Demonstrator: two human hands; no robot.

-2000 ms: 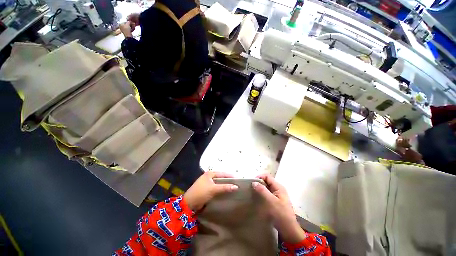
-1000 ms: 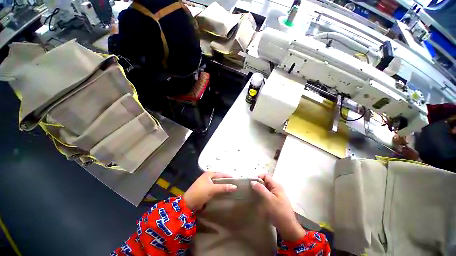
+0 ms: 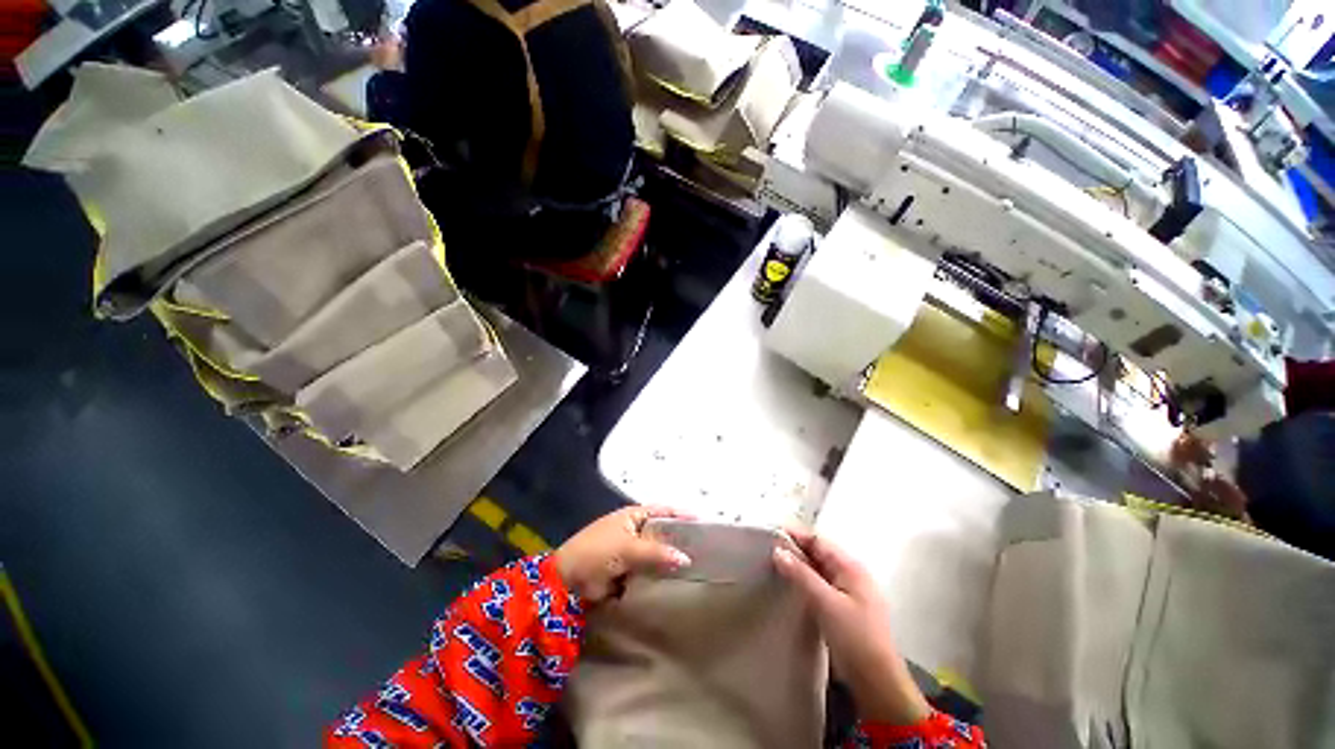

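A beige fabric panel (image 3: 703,659) hangs from my two hands at the bottom middle, in front of the white table's near edge. A paler folded strip or patch shows along its top edge, between my hands. My left hand (image 3: 618,556) is shut on the panel's top left corner, thumb on the near side. My right hand (image 3: 842,593) is shut on its top right corner. The panel's lower end is cut off by the picture's edge.
Beige stacks lie on a grey board at left (image 3: 337,293) and at the right (image 3: 1230,629). The white sewing machine (image 3: 1069,234) stands over a yellow plate (image 3: 959,395). A black bottle (image 3: 783,261) stands beside it. A person (image 3: 513,117) sits beyond.
The view has shifted, so the surroundings sit further right. The panel's top edge is tilted nearer to view, showing more of the pale strip. Both hands keep their hold.
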